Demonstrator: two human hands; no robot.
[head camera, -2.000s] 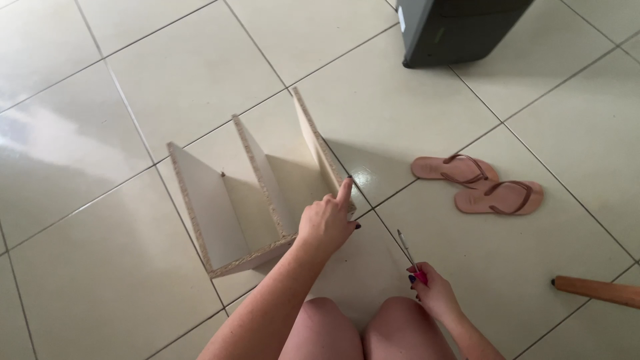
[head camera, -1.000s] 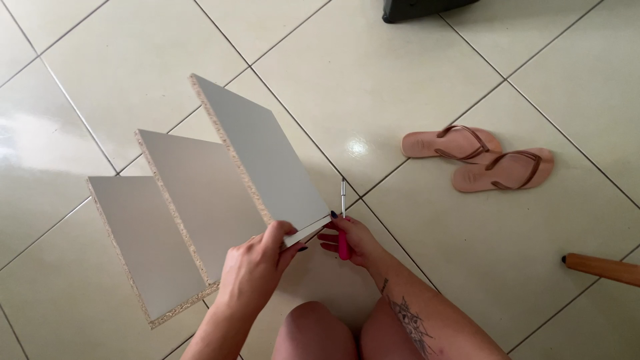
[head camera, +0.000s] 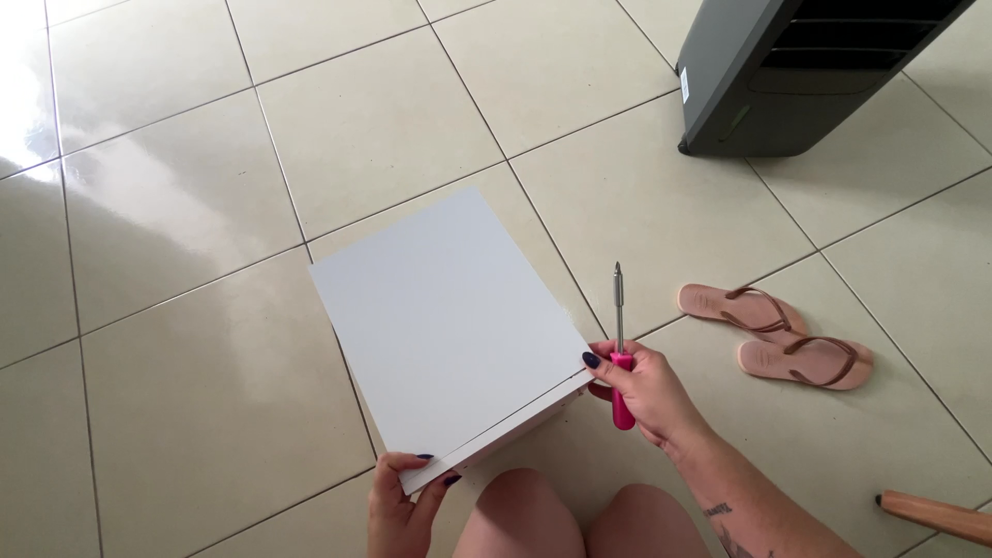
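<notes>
A white chipboard shelf unit stands on the floor before my knees, a flat white panel facing up. At its near left corner my left hand grips the edge strip between thumb and fingers. My right hand pinches the near right corner and also holds a screwdriver with a pink handle, its metal shaft and tip pointing away from me. A thin dark seam runs between the top panel and the near edge strip. The unit's other boards are hidden beneath the panel.
A grey appliance with dark slats stands at the upper right. Pink flip-flops lie on the tiled floor right of the unit. A wooden leg enters at the lower right edge.
The unit has been turned over: its open compartments showed earlier, now a flat panel faces up. My right hand, apart from the unit two seconds ago, now grips its corner with the screwdriver still held.
</notes>
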